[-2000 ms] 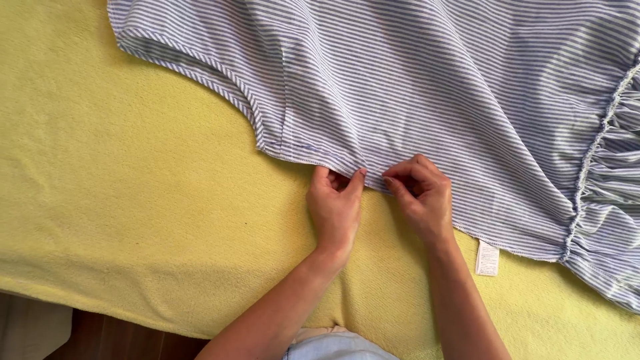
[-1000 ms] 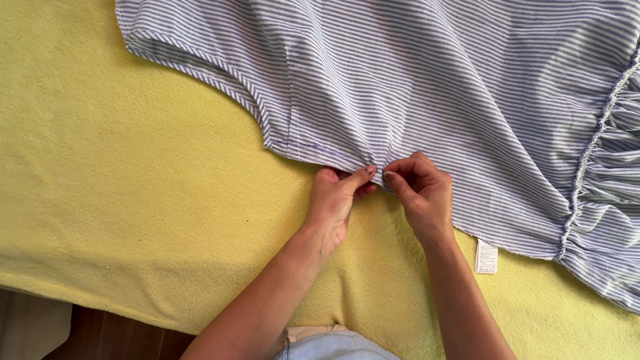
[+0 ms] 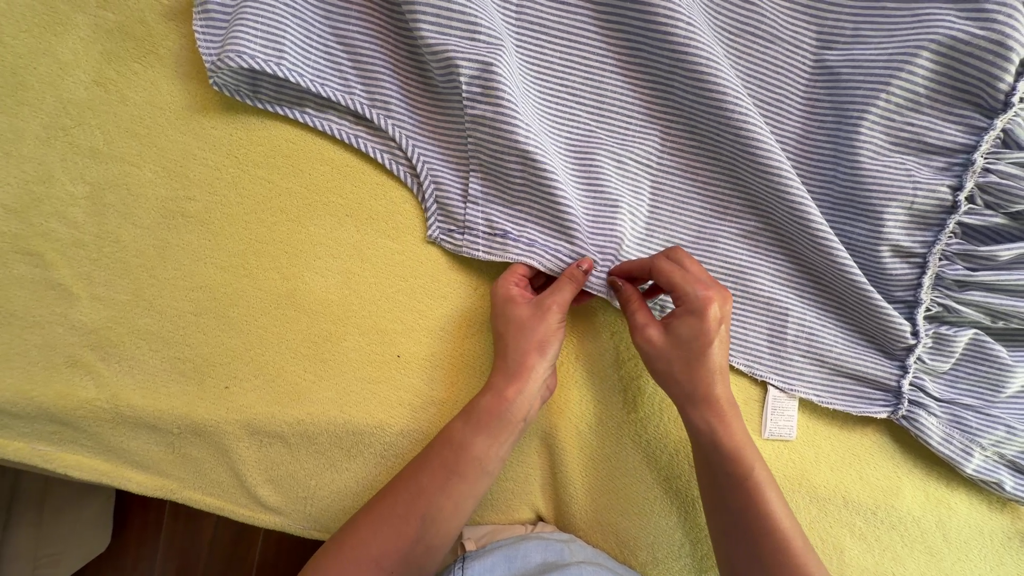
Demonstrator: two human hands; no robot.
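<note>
A blue-and-white striped garment, inside out with its overlocked seams showing, lies over a yellow cloth. My left hand pinches its side seam, thumb on top and the other fingers underneath, to the right of the bound armhole. Just to the right, my right hand has thumb and forefinger brought together at the same seam edge. Whether a needle or pin is between those fingertips cannot be told. Dark stitches run along the seam near the armhole. A white care label hangs from the seam further right.
The yellow fleece cloth spreads under the garment, with folds between my forearms. A gathered ruffle lies at the right. Dark wooden flooring and a pale object show past the cloth's edge at lower left.
My left hand has shifted slightly right along the seam since the earliest frame, closer to my right hand. My right hand stays at nearly the same place on the seam.
</note>
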